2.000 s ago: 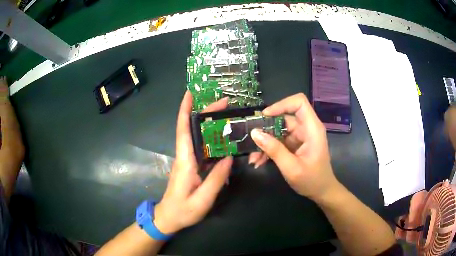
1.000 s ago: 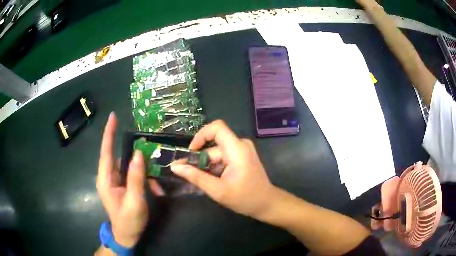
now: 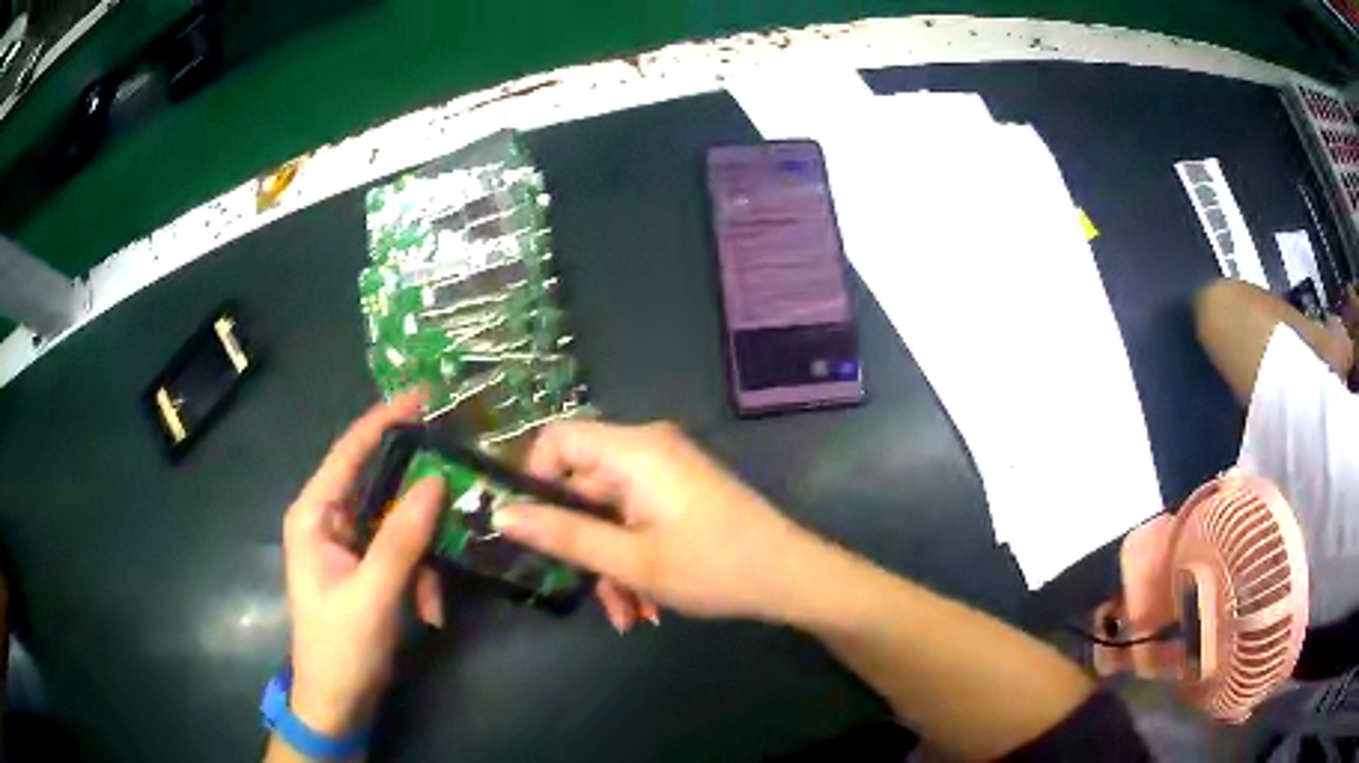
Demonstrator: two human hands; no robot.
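Note:
My left hand grips the left end of a black front housing, with its thumb on the green circuit board. My right hand holds the right end, its thumb pressing on the board. The circuit board lies within the housing; its right part is mostly hidden by my right hand. The housing is tilted, its right end lower in the view. A stack of green and silver boards lies just beyond my hands.
An empty black housing lies at left. A smartphone, white paper sheets and a pink fan are to the right. A label strip and a person's arm are at far right. A green conveyor runs beyond the white edge.
The view has shifted right, so bench items appear further left. The housing has turned, its right end now lower. Both thumbs now press the board, which sits within the housing. The other person's arm has drawn back.

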